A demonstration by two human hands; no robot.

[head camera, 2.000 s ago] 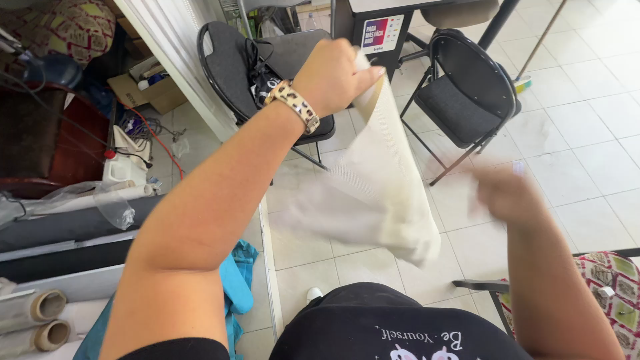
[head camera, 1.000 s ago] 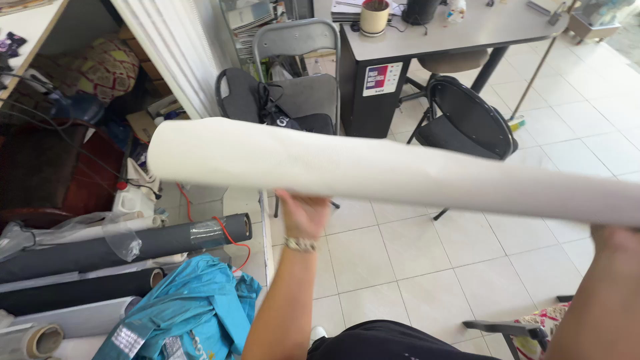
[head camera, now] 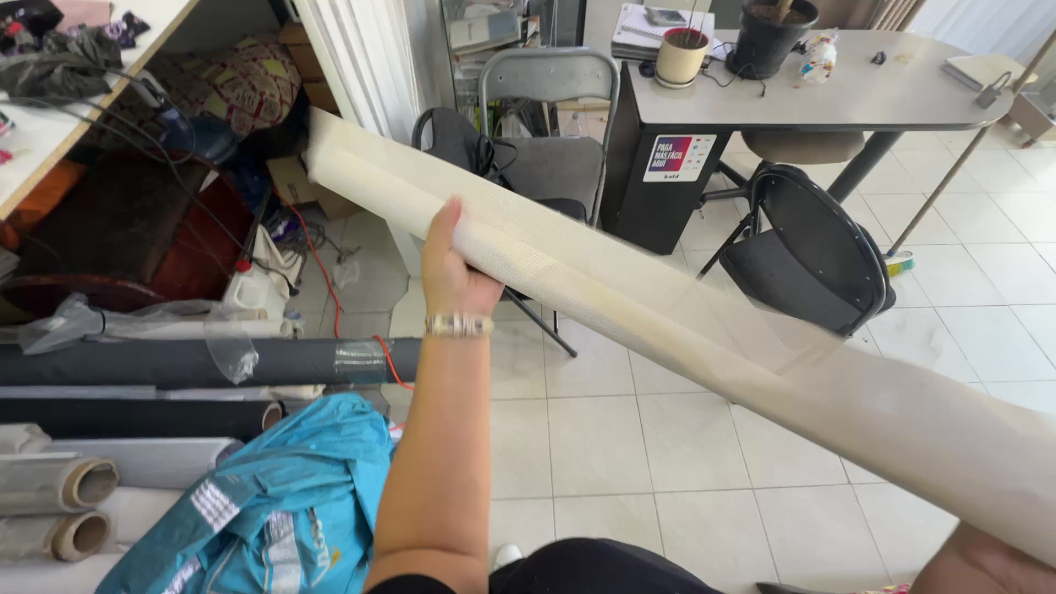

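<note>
A long roll of off-white sheet material [head camera: 594, 247] slants across the view, from the upper left down to the right edge. My left hand [head camera: 462, 264], with a patterned watch band on the wrist, grips its lower side near the upper-left end, thumb on top. Under the lower right part of the roll is my right hand [head camera: 965, 569], mostly cut off by the frame, its fingers hidden; it supports the material there. A clear, thin layer seems to lie over the middle of the roll.
Several rolls [head camera: 148, 359] and a blue bag-like bundle [head camera: 330, 462] lie at the left. Beyond the held roll stand a grey folding chair [head camera: 549, 82], a black chair [head camera: 813, 247] and a desk [head camera: 792, 103] with potted plants. A red cable [head camera: 328, 276] runs along the floor.
Two seconds ago the material hung bunched from my raised left hand; one second ago it spanned the view nearly level. Now it tilts more steeply, its right end lower.
</note>
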